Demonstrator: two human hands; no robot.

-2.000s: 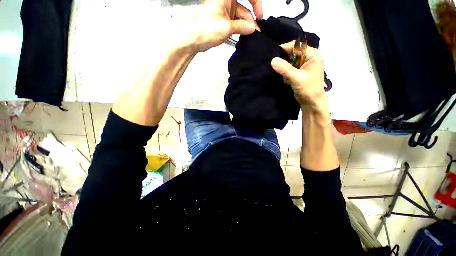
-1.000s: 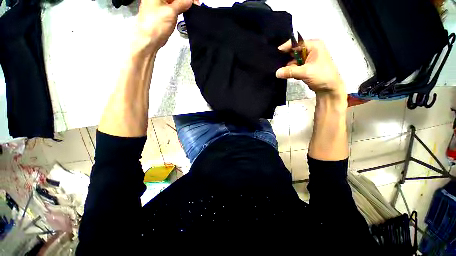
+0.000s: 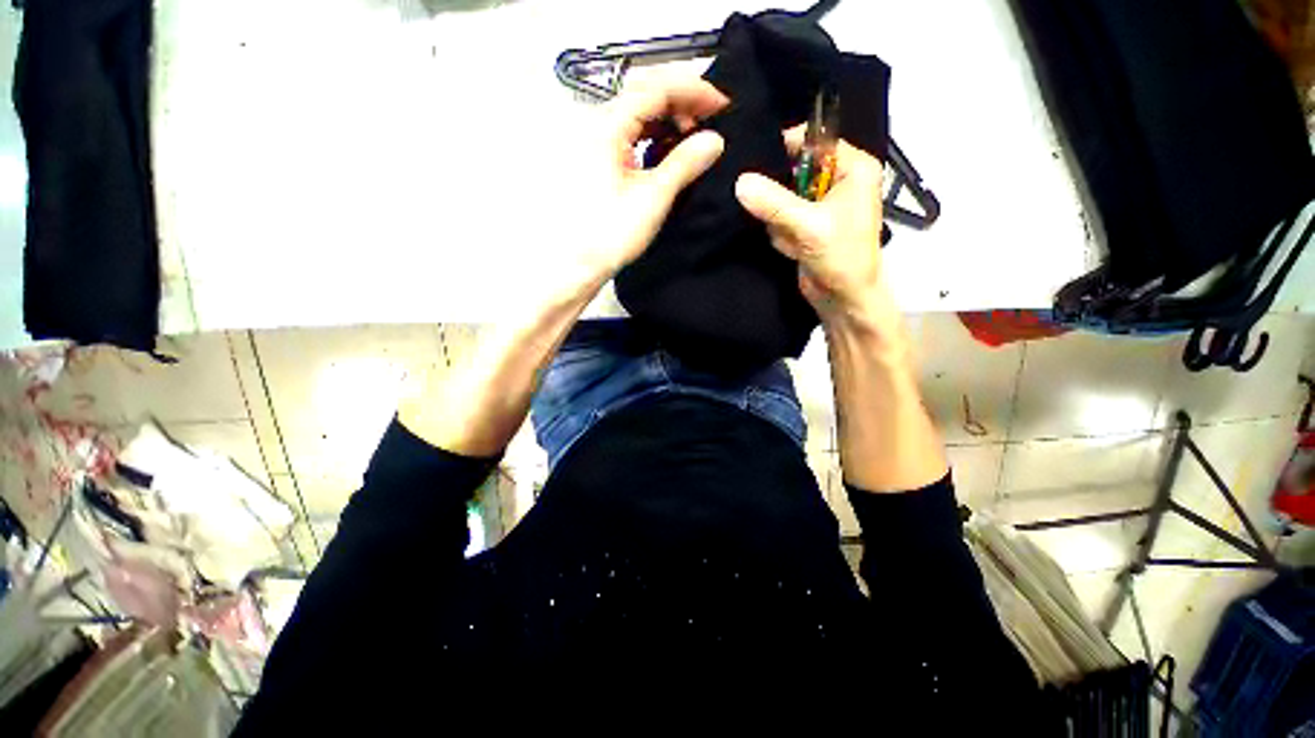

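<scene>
A black garment lies bunched at the front edge of the white table and hangs over it towards my lap. A black hanger lies under it, its ends showing on both sides. My left hand is at the garment's left side, thumb and fingers bent around its cloth. My right hand is on the garment's right side and holds small thread snips, blades pointing away from me. The fingertips of my right hand are partly hidden by the snips and cloth.
The white table bears a folded black garment at left and a black stack at right, with hanger hooks over the edge. Bagged items lie low left. A metal stand and a dark blue crate are low right.
The garment was spread out between my hands a second ago; now it is bunched, with the hanger showing. My left hand has come inward to the right and nearer to me.
</scene>
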